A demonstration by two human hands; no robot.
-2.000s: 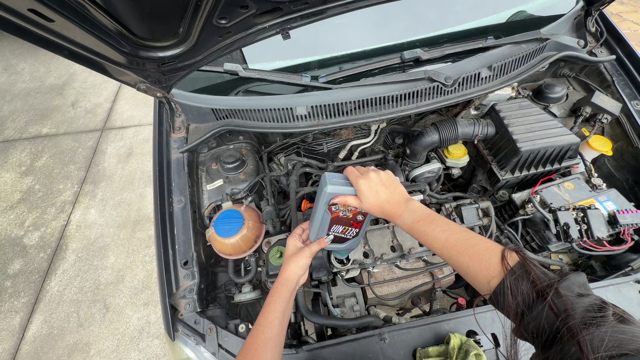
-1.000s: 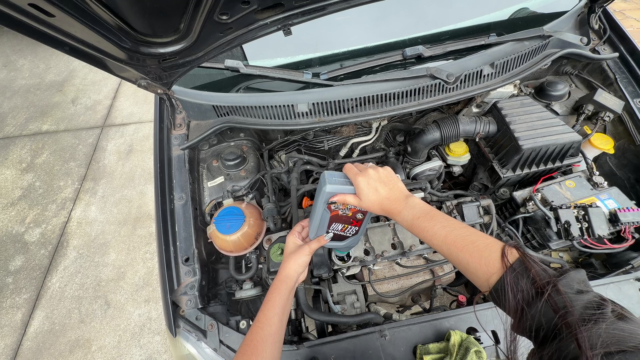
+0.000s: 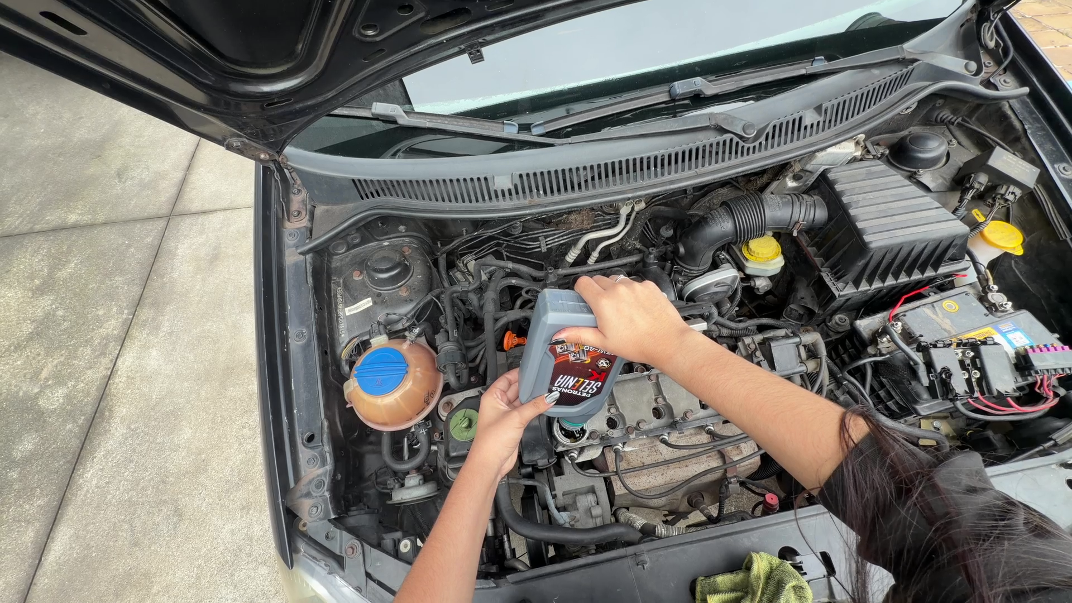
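Note:
A grey Petronas Selenia motor oil bottle point(image 3: 548, 335) is tipped neck-down over the engine. Its neck meets the oil filler opening point(image 3: 571, 430) in the valve cover point(image 3: 645, 402). My right hand point(image 3: 628, 322) grips the bottle's upper part from the right, thumb across the dark label. From the lower left, my left hand point(image 3: 507, 419) holds the bottle's side near the neck, its thumb on the front. Whether oil is flowing cannot be seen.
Left of my hands sits the coolant reservoir point(image 3: 394, 385) with a blue cap. A green cloth point(image 3: 758, 579) lies on the front crossmember. The air filter box point(image 3: 892, 226) and battery point(image 3: 946, 314) are at right, under the raised hood point(image 3: 234, 67).

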